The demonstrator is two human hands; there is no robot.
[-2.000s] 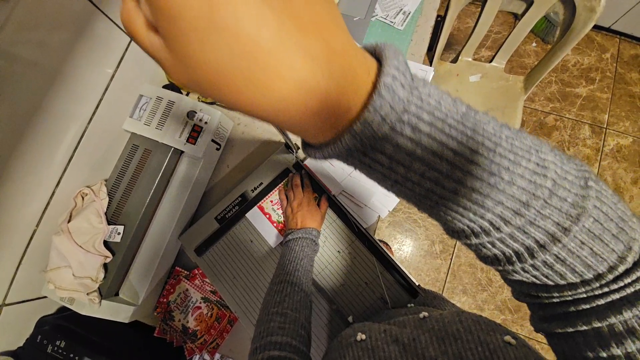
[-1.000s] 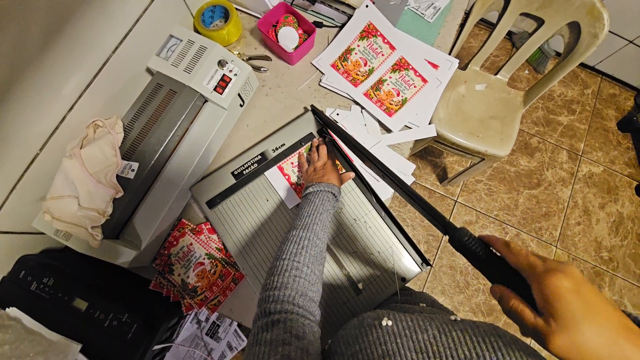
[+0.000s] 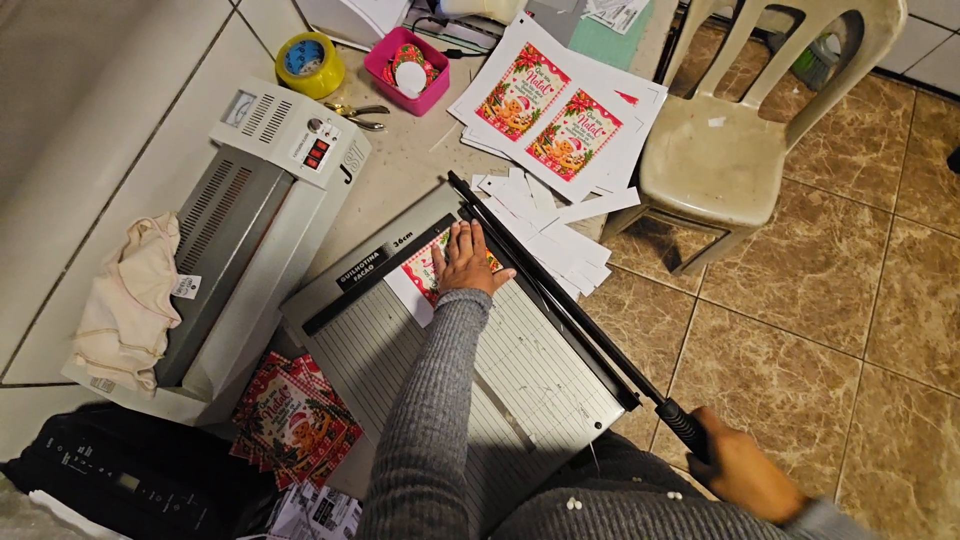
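A guillotine paper cutter (image 3: 540,375) with a ruled metal bed lies in front of me. My left hand (image 3: 469,259) presses flat, fingers somewhat spread, on a red printed Christmas card (image 3: 422,271) with a white margin, against the cutter's top guide. Part of the card is hidden under the hand. My right hand (image 3: 739,465) is closed around the black handle (image 3: 682,427) of the cutter's blade arm (image 3: 570,307), which is down along the bed's right edge. White paper offcuts (image 3: 570,247) lie just beyond that edge.
Printed sheets (image 3: 559,112) lie at the top, near a pink bin (image 3: 431,82), pliers (image 3: 360,116) and yellow tape (image 3: 309,66). A laminator (image 3: 225,247) with a beige cloth (image 3: 131,307) stands left. Cut cards (image 3: 296,420) and a black printer (image 3: 135,472) are lower left; a plastic chair (image 3: 709,165) stands right.
My right hand, raised high at first, has brought the blade arm down to the cutter's edge. My left hand has stayed on the card.
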